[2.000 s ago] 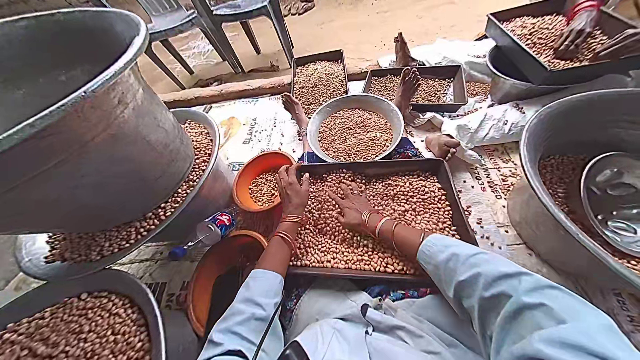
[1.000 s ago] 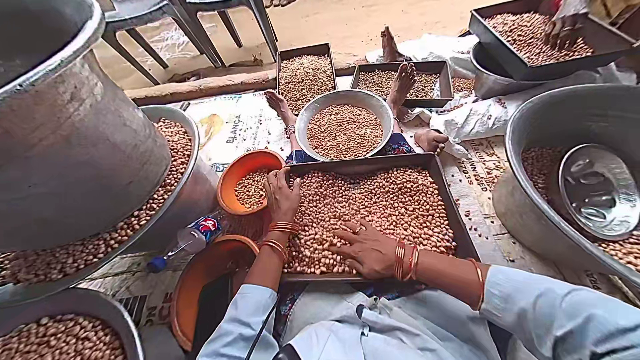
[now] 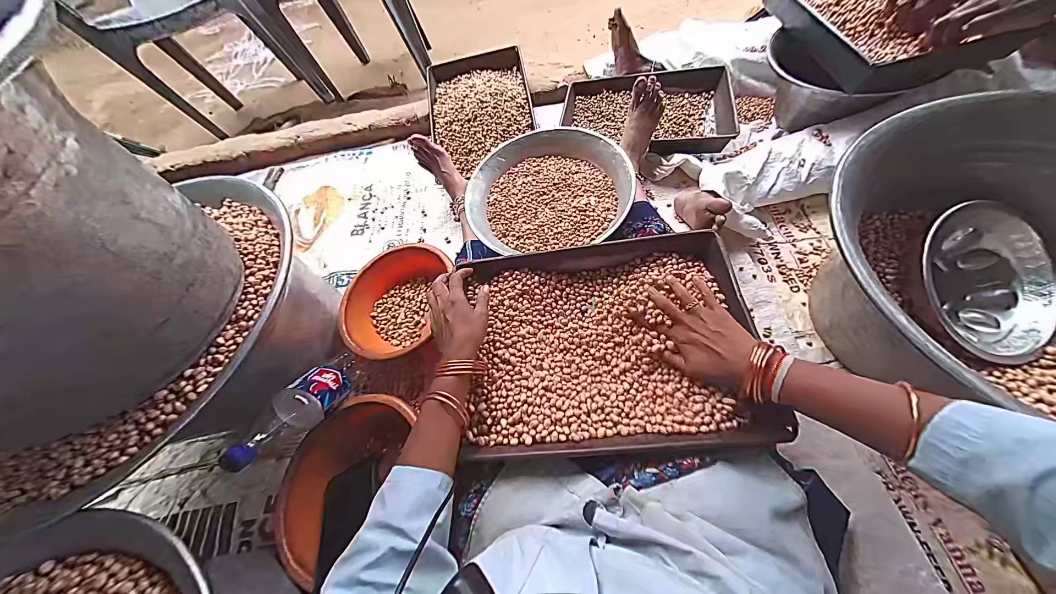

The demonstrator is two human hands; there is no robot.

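Note:
A dark rectangular metal tray [image 3: 627, 448] lies across my lap, filled with a layer of reddish-brown nuts or seeds [image 3: 569, 363]. My left hand [image 3: 458, 318] rests at the tray's left edge, its fingers near the upper left corner. Spread flat on the nuts in the right part of the tray is my right hand [image 3: 701, 334], fingers apart. Neither hand shows anything gripped. Just beyond the tray stands a round metal basin [image 3: 478, 194] of smaller nuts. Left of my left hand is an orange plastic bowl [image 3: 355, 305] with some nuts in it.
Large metal tubs stand left [image 3: 276, 272] and right [image 3: 850, 280], the right one holding a shiny metal bowl [image 3: 990, 280]. A plastic bottle [image 3: 297, 404] lies by a second orange bowl [image 3: 297, 495]. Two trays [image 3: 528, 91] [image 3: 730, 107] and another person's feet [image 3: 648, 115] are ahead; a co-worker's hands [image 3: 973, 21] are upper right.
My right hand has moved from the middle of the nuts to the tray's right part. My left hand stays near the left edge. The view has shifted somewhat.

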